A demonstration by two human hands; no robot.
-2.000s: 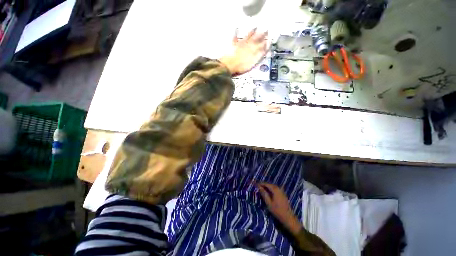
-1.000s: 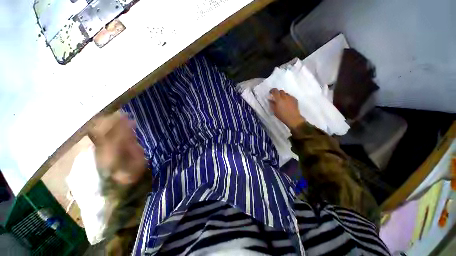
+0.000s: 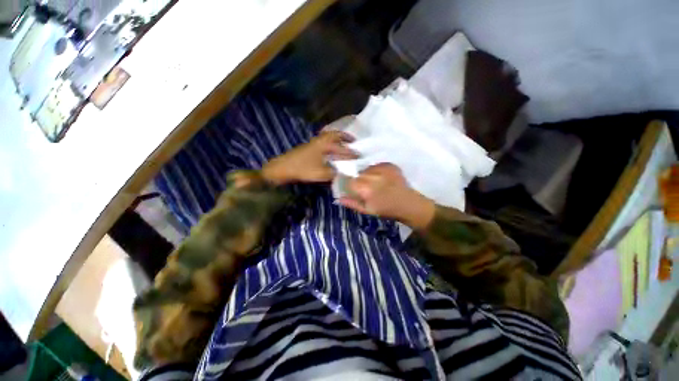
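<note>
A stack of white fabric pieces (image 3: 417,141) lies beside the right side of the lap, over the striped apron (image 3: 335,253). My left hand (image 3: 313,158) reaches across the lap to the near left edge of the stack, its fingertips on the white cloth. My right hand (image 3: 380,192) is just below it, fingers curled on the same edge of the cloth. Both hands pinch the corner of the white fabric. How many layers they hold cannot be told.
The white sewing table (image 3: 149,126) with its wooden edge curves along the left, with the metal machine plates (image 3: 67,63) at upper left. A dark brown cloth (image 3: 491,100) lies beyond the stack. White cloth (image 3: 119,305) and a green crate (image 3: 63,353) are at lower left.
My left hand has moved from the table's near edge across the lap to the stack. My right hand has shifted to the stack's near left edge, fingers now curled. The view has shifted slightly.
</note>
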